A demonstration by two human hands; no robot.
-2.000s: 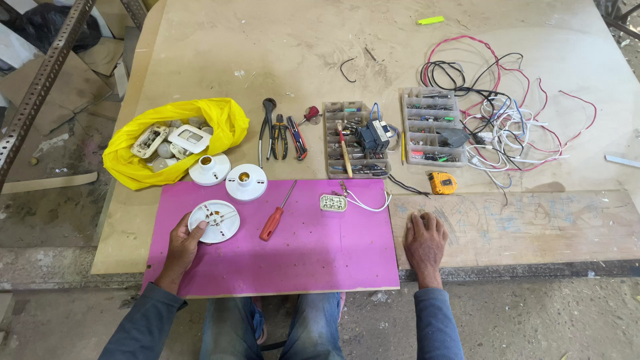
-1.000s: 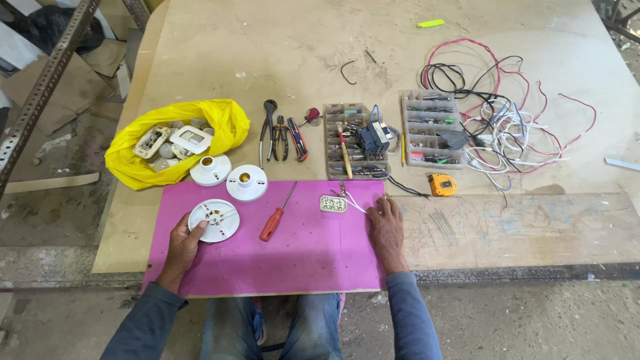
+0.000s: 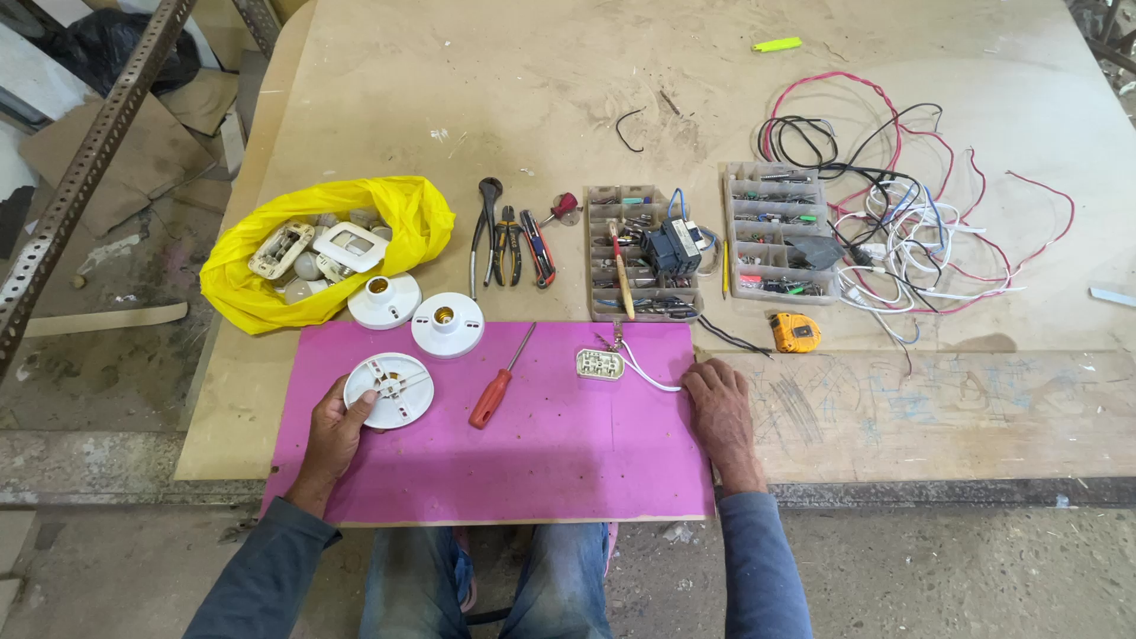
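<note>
My left hand (image 3: 335,435) grips the left rim of a round white lamp holder base (image 3: 408,410), its underside with metal contacts facing up. Two white lamp holders (image 3: 448,327) stand just behind it at the pink board's (image 3: 532,470) back edge. A screwdriver with a red handle (image 3: 490,399) lies to the right of the held base. Farther right is a small socket block (image 3: 601,364) with white wires (image 3: 646,376). The wires' ends reach the fingertips of my right hand (image 3: 717,404), which rests at the board's right edge; whether it pinches them I cannot tell.
Behind the board are a yellow bag (image 3: 408,217) of electrical fittings, pliers (image 3: 508,244), a utility knife (image 3: 538,248) and two compartment boxes (image 3: 781,235), one bearing a dark electrical component (image 3: 674,248). A yellow tape measure (image 3: 795,333) and tangled wires (image 3: 896,231) lie at the right.
My right hand moved left from the bare wood onto the board near the white wires, then slightly back right to the board's edge. The white wires have shifted. My left hand still holds the base.
</note>
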